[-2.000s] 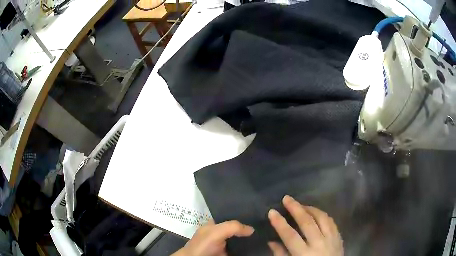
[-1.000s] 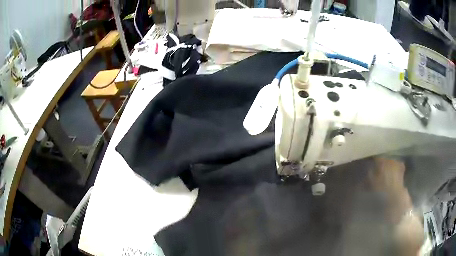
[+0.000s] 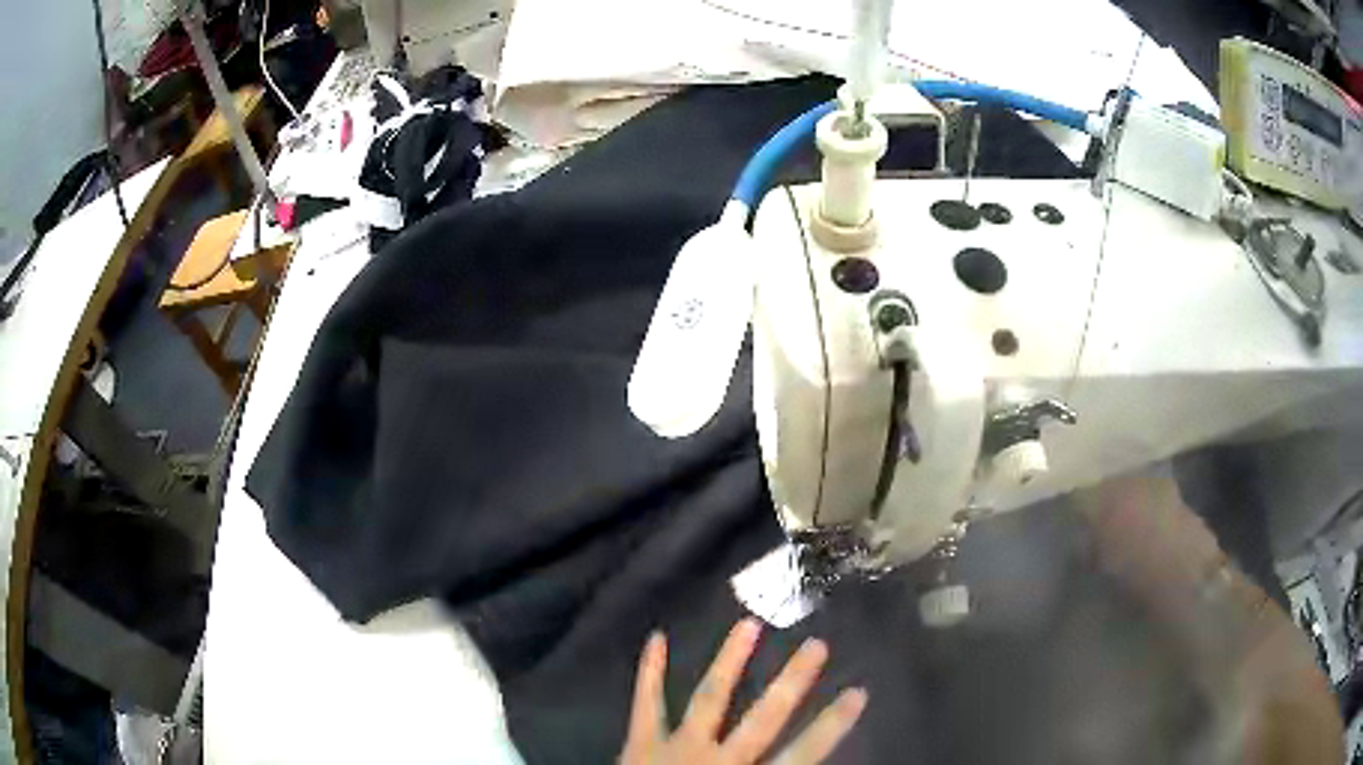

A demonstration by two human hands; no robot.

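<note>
A large black cloth lies over the machine table and under the off-white sewing machine head. My left hand lies flat on the cloth with its fingers spread, just in front of the needle area; it holds nothing. My right hand is blurred, under the machine arm at the right, at the cloth; its fingers are hard to make out. The presser foot area is small and unclear. A small white patch shows beside it, above my left fingertips.
A white oval device hangs on a blue tube left of the head. A control panel is at the upper right. A black and white bundle lies at the back left. A wooden stool stands beyond the white table.
The view has turned toward the machine. My left hand has come into view on the cloth near the needle. The white patch now shows. My right arm remains under the machine arm.
</note>
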